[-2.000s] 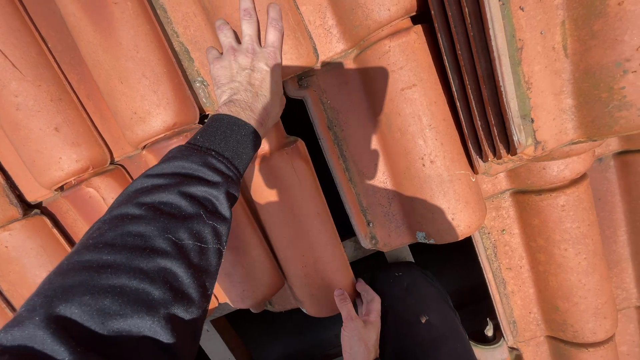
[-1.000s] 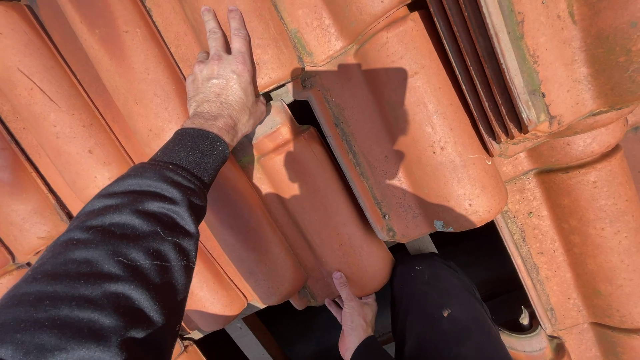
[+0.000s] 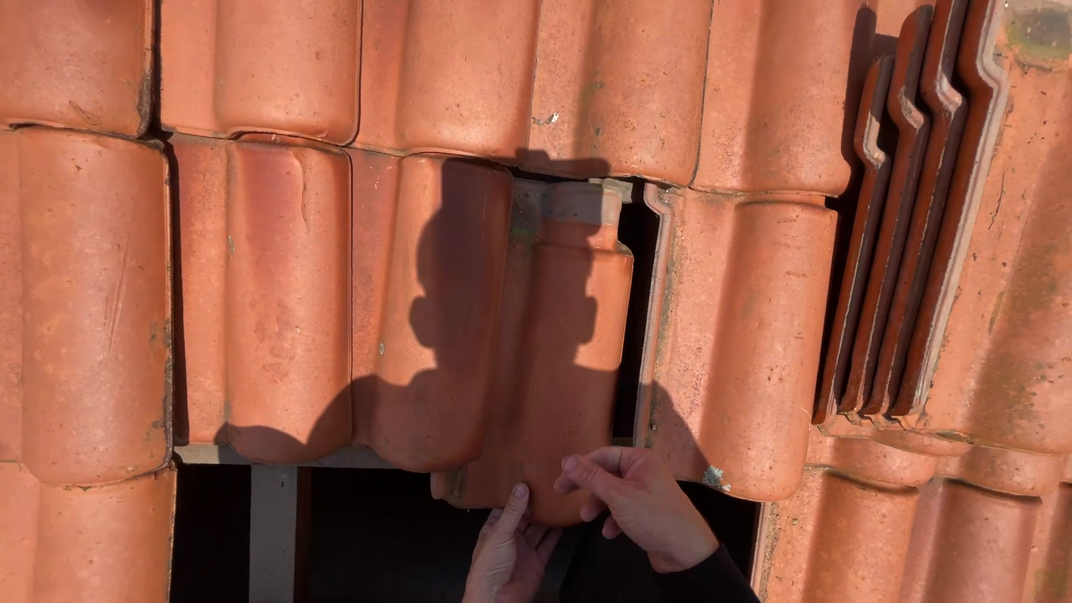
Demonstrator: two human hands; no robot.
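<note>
A loose clay roof tile (image 3: 569, 335) lies in the middle, its left side against the neighbouring tile (image 3: 444, 335) and its lower end jutting below that one. My left hand (image 3: 511, 548) holds its bottom edge, thumb on top and fingers underneath. Just right of that, my right hand (image 3: 636, 502) is over the tile's lower right corner, fingers loosely curled and holding nothing visible. A narrow dark gap (image 3: 636, 310) separates this tile from the clay tile on the right (image 3: 762, 335). A head-and-shoulders shadow falls across the tiles.
Several clay tiles stand on edge in a stack (image 3: 904, 234) at the upper right. Below the row is a dark opening (image 3: 385, 536) with a horizontal batten (image 3: 343, 456) and a grey upright beam (image 3: 274, 532). More laid tiles (image 3: 92, 301) surround it.
My left hand has come down from the upper tiles to the loose tile's bottom edge, where my right hand was. My right hand has let go of that edge. The view has turned.
</note>
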